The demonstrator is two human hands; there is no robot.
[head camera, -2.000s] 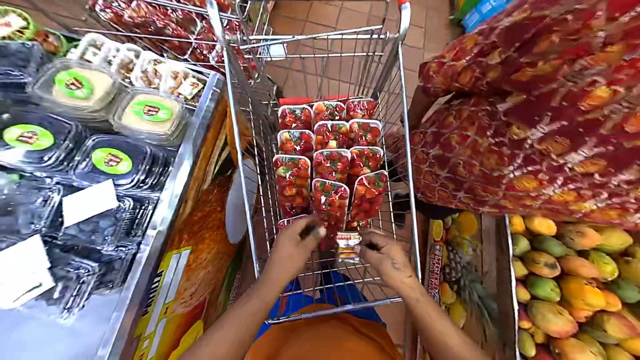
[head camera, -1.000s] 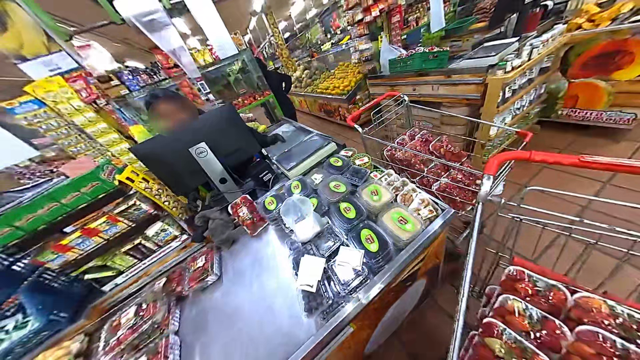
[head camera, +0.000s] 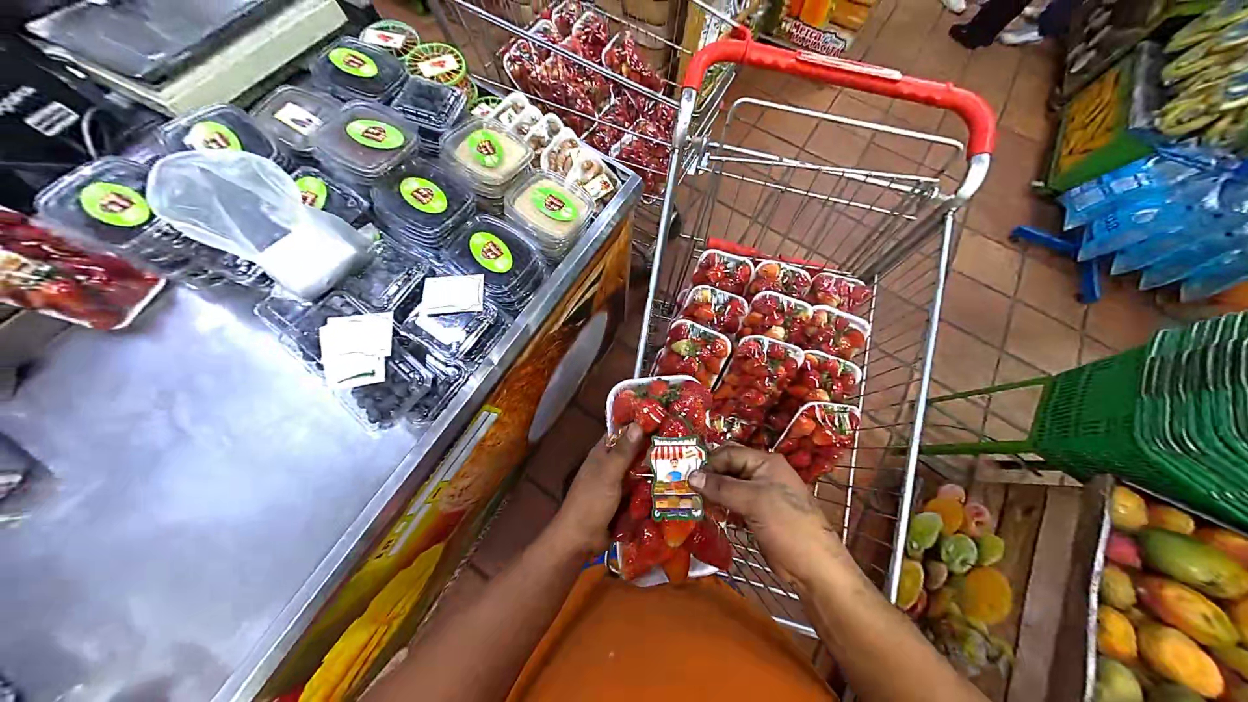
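A wrapped tray of strawberries is upright in front of my orange top. My left hand grips its left side, thumb on top. Over the film lies a printed label, its right edge pinched between the thumb and fingers of my right hand; whether it is stuck down I cannot tell. Beyond my hands, a wire shopping cart with a red handle holds rows of similar strawberry trays.
On the left, a metal counter bears clear lidded containers, a plastic bag and white papers. Green baskets and a mango crate stand right. A second cart is ahead.
The view has swung widely. Two seconds ago both hands were low over the cart with a label between them; now the left holds a strawberry tray and the label is over it.
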